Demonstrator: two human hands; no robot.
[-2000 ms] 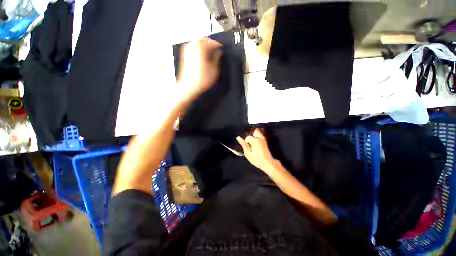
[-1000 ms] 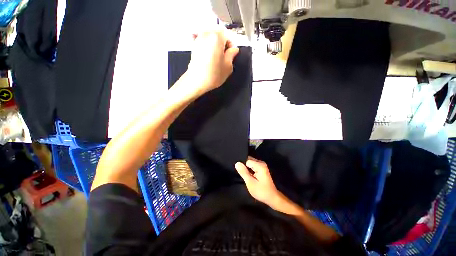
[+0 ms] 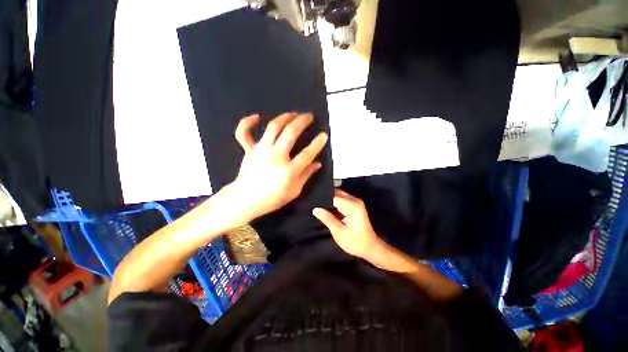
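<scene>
A black cut panel [image 3: 248, 75] lies on the white table, its far end under the sewing machine's needle area [image 3: 310, 20] and its near end hanging over the table edge. My left hand [image 3: 279, 161] lies on the panel with fingers spread, pressing it flat. My right hand [image 3: 350, 223] pinches the panel's right edge between thumb and fingers, just below the table edge. The presser foot is too blurred to make out clearly.
A second black panel stack [image 3: 441, 69] lies right of the needle area. Another black panel [image 3: 74, 103] lies at left. Blue crates [image 3: 516, 240] stand below. White cloth [image 3: 585, 117] lies at right, a red stool [image 3: 62, 285] at lower left.
My left hand has moved from near the needle back toward me, its fingers now spread. The panel reaches farther under the machine. My right hand still holds its edge. The view has shifted.
</scene>
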